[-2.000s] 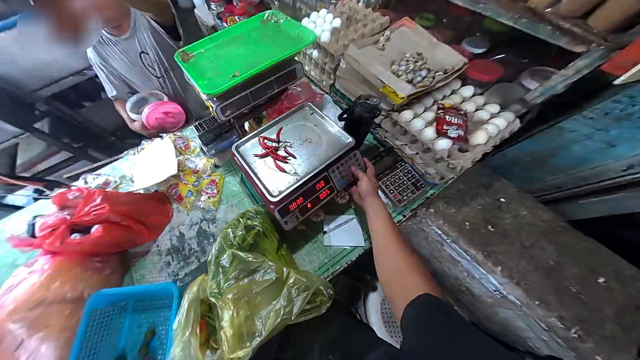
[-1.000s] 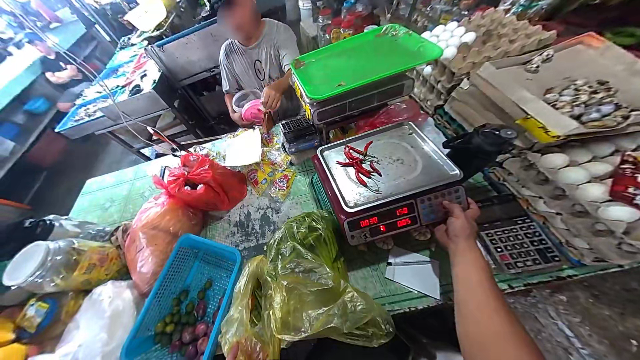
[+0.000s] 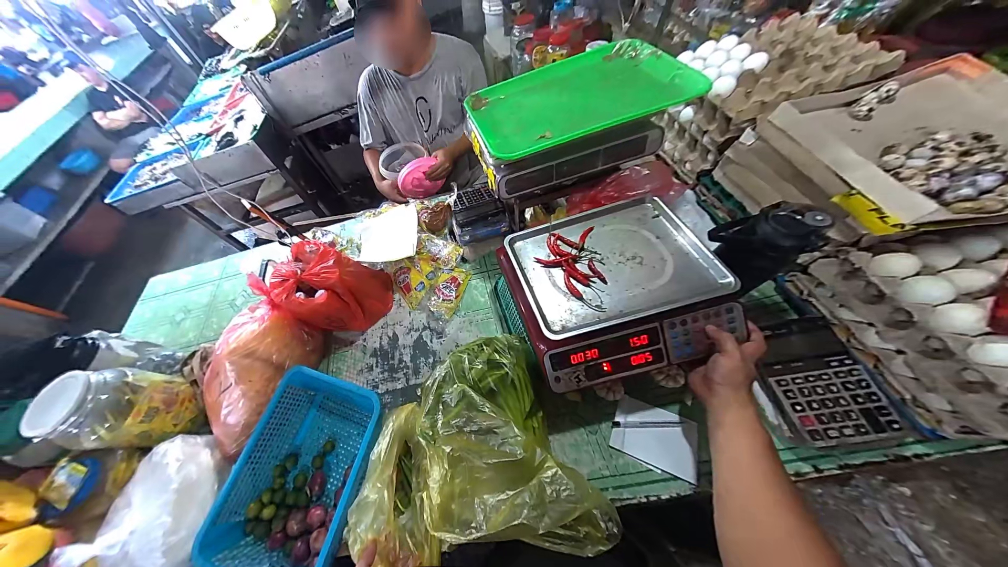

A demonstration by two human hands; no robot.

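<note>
My right hand (image 3: 726,358) rests at the keypad (image 3: 693,331) of a digital weighing scale, its fingers on the buttons and the corner of the housing. Several red chilies (image 3: 573,264) lie on the scale's metal pan (image 3: 646,283), toward its left side, and red digits glow on the display (image 3: 610,356). Of my left hand (image 3: 368,554) only a fingertip shows at the bottom edge, by a yellow plastic bag (image 3: 504,472) of green vegetables; what it does is hidden. A calculator (image 3: 839,398) lies right of my right wrist, and folded white paper (image 3: 655,441) sits below the scale.
A blue basket (image 3: 295,378) holds small green fruits and shallots. Beyond it are red plastic bags (image 3: 335,287). A green tray (image 3: 587,94) tops a second scale. Egg trays (image 3: 929,315) and a black bottle (image 3: 776,236) stand right. Across the table, a person (image 3: 425,102) holds a pink-lidded container.
The view has swung left, bringing more of the basket and bags into sight. My right hand stays at the scale's keypad, and the chilies remain on the pan.
</note>
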